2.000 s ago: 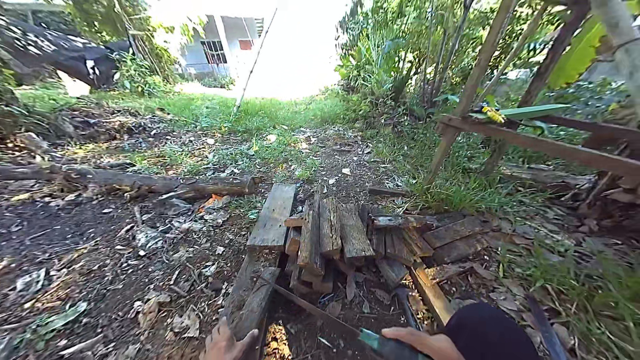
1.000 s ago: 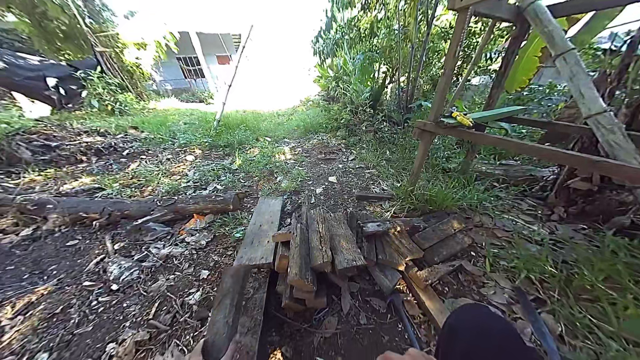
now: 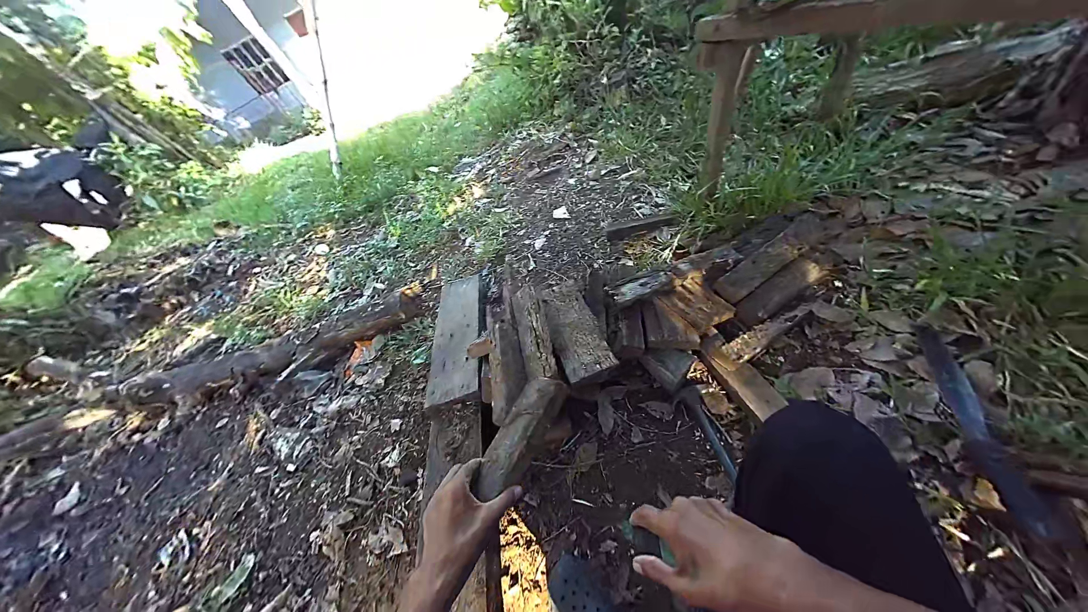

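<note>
My left hand [image 3: 463, 518] grips the near end of a short wooden block [image 3: 520, 435], which slants over the near edge of a pile of split wood pieces [image 3: 578, 331]. To the right, my right hand [image 3: 714, 544] has its thumb and fingers apart, over a green thing mostly hidden beneath it. Whether it touches that thing I cannot tell. A flat grey board [image 3: 456, 340] lies along the pile's left side, on a longer plank [image 3: 453, 442]. Between the pile and my knee lies a thin dark bar [image 3: 710, 433].
My bent knee [image 3: 829, 476] in dark cloth is at the right, with a dark pipe-like piece [image 3: 977, 416] beyond it. A log [image 3: 246, 361] lies at the left. A wooden frame [image 3: 722, 110] stands at the upper right. Dry leaves cover much of the ground.
Two seconds ago my right hand held a green-handled long blade across the wood; the blade is no longer seen there. My left hand has taken hold of a block. The view has tilted.
</note>
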